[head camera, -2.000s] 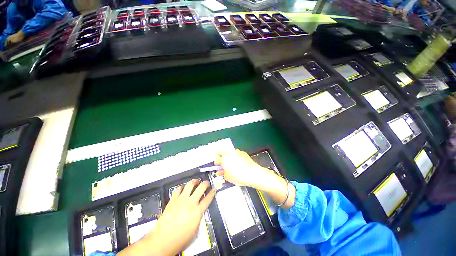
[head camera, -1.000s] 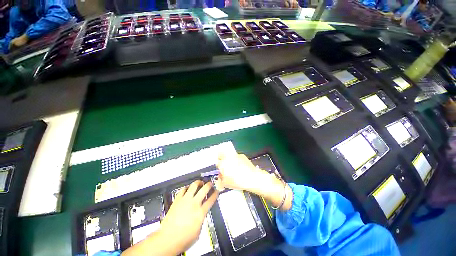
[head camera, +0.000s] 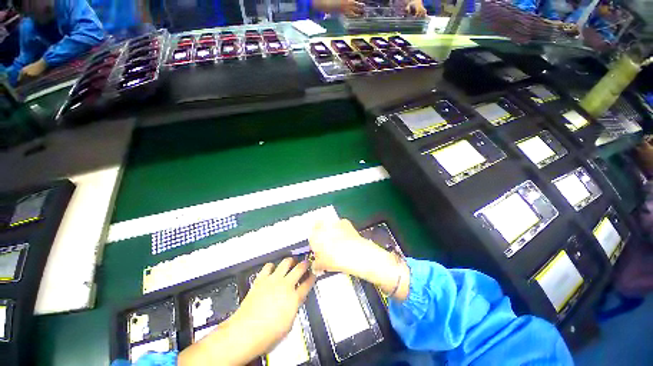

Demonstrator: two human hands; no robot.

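Observation:
A black foam tray (head camera: 185, 286) holds a row of open phone housings, such as this phone (head camera: 345, 307) with a large pale rectangle. My right hand (head camera: 336, 249) is over this phone's upper end, closed on thin pale tweezers (head camera: 301, 251) that show only in part. My left hand (head camera: 276, 304) lies over the neighbouring phone, fingertips near the tweezers; whether it holds something is hidden. Beyond the tray lie a white strip with a toothed edge (head camera: 229, 250) and a sheet of small dots in a grid (head camera: 193, 233).
A white tape strip (head camera: 250, 204) crosses the green mat (head camera: 215, 168). More foam trays with phones stand right (head camera: 447, 207) and left (head camera: 54, 236), the left one beside a white board (head camera: 79, 243). Blister trays (head camera: 229, 48) lie on the far ledge. Other people's blue sleeves (head camera: 68, 36) show beyond.
The view has shifted slightly, so the bench items appear a little lower and further right. Both hands stay at the same phones, with only small finger movements.

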